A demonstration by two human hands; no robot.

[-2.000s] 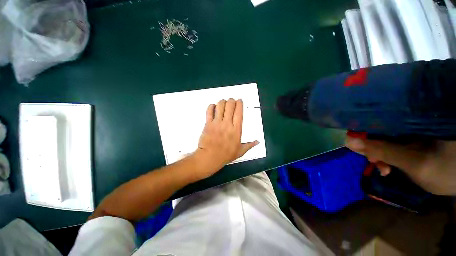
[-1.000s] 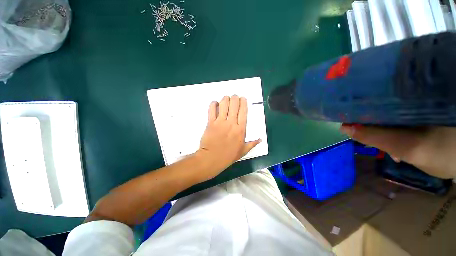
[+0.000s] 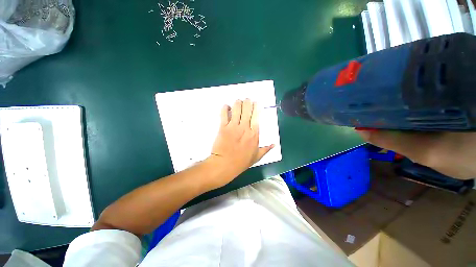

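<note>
A flat white panel [image 3: 195, 120] lies on the green bench in front of me. My bare left hand [image 3: 238, 133] lies flat on its right part, fingers pointing away from me and thumb out to the right. My right hand [image 3: 412, 148], partly cut off by the right edge, holds a dark blue drill driver [image 3: 365, 88] with a red patch. The drill's black chuck points left, and its thin bit reaches over the panel's right edge near my left fingertips. Whether the tip touches the panel I cannot tell.
A loose pile of small screws [image 3: 178, 20] lies at the far side. A clear plastic bag [image 3: 36, 36] is at far left. A white panel with a raised box [image 3: 68, 172] lies at left. White panels [image 3: 412, 23] stand at far right. A blue stool [image 3: 344, 180] and cardboard [image 3: 438, 229] are below the bench.
The drill has moved left from beside the panel, so its bit now reaches over the panel's right edge. My left hand stays flat on the panel. The view has shifted slightly.
</note>
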